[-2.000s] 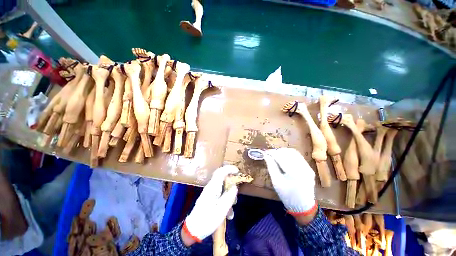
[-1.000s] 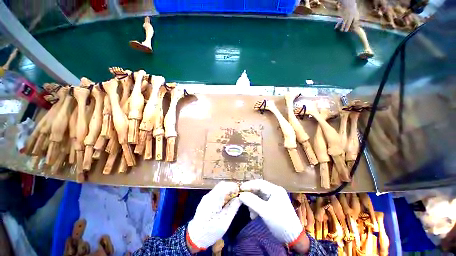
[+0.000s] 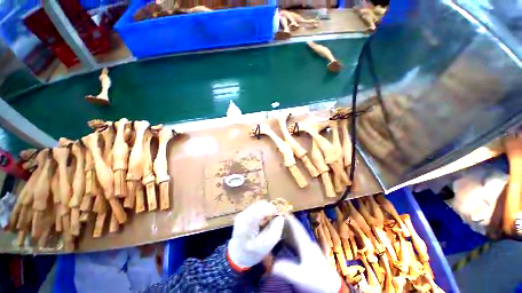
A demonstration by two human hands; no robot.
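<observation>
My left hand, in a white knit glove with an orange-red cuff, is closed around a pale tan wooden leg piece; its toe end shows at the fingertips, and the rest is mostly hidden. My right hand, gloved the same way, is blurred just right of and below it; whether it holds anything is not clear. A small oval whitish dish lies on the square brown work board, which has dark smears.
A row of wooden legs lies left on the bench, a smaller group right. A blue crate of legs stands below right. A black cable and clear-sided box are at right. A white bottle stands by the green belt.
The view has turned right. My right hand has moved away from my left, down and to the right. Another person's hand has left the belt, where a leg piece lies.
</observation>
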